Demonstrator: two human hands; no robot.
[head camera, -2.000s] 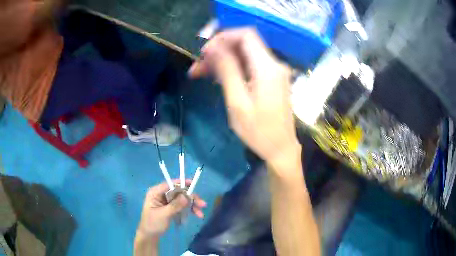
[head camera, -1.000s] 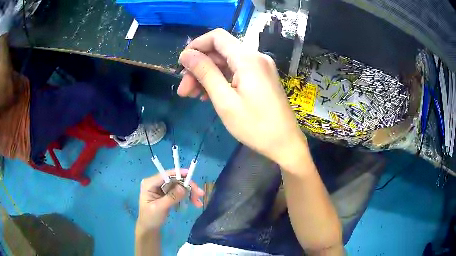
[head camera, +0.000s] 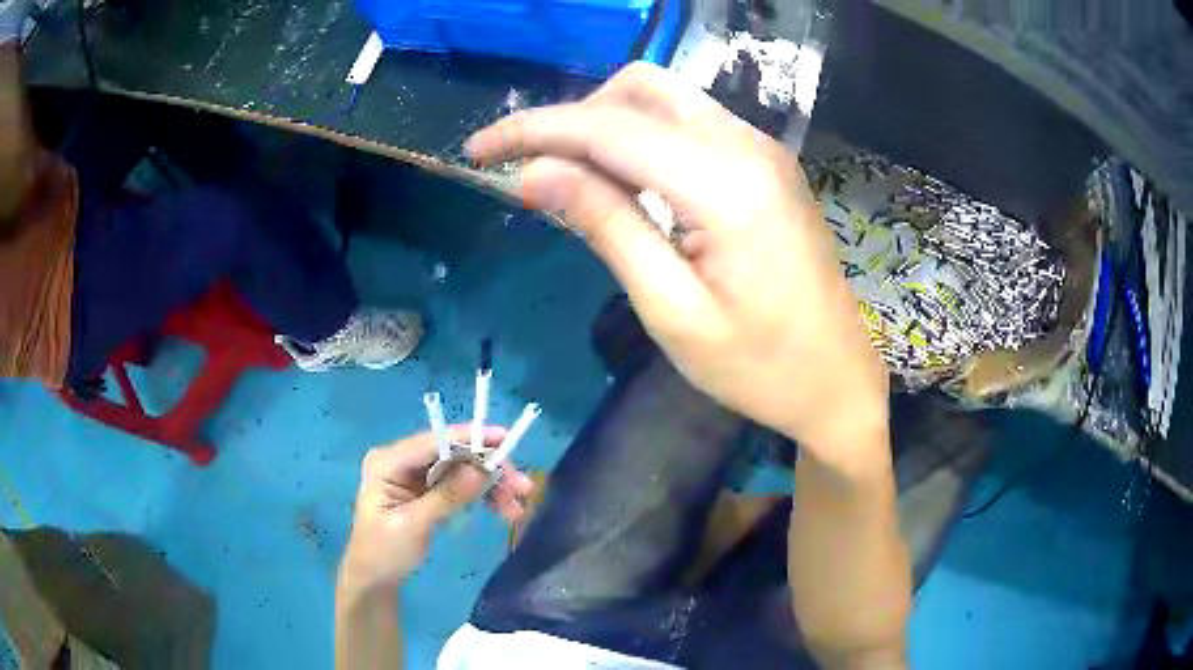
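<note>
My left hand (head camera: 425, 497), low over the floor, holds a small flat metal part (head camera: 461, 469) between thumb and fingers. Three short white sleeves (head camera: 482, 412) fan upward from it. A short dark piece shows above the middle sleeve; no long leads are distinct. My right hand (head camera: 733, 249) is raised in front of the bench edge, thumb and forefinger apart at the tips. A small white bit (head camera: 658, 210) shows inside the curl of its fingers; whether it is gripped is unclear.
A blue bin (head camera: 523, 29) and a white strip (head camera: 365, 59) lie on the dark bench (head camera: 223, 66). A tray of small silver and yellow pieces (head camera: 981, 262) and blue-handled tools (head camera: 1136, 321) are right. Another person's leg and shoe (head camera: 353, 338) and a red stool (head camera: 196, 373) are left.
My right hand has moved right, and its thumb and forefinger have parted. The long dark leads above the sleeves no longer show clearly. My left hand still holds the metal part with sleeves.
</note>
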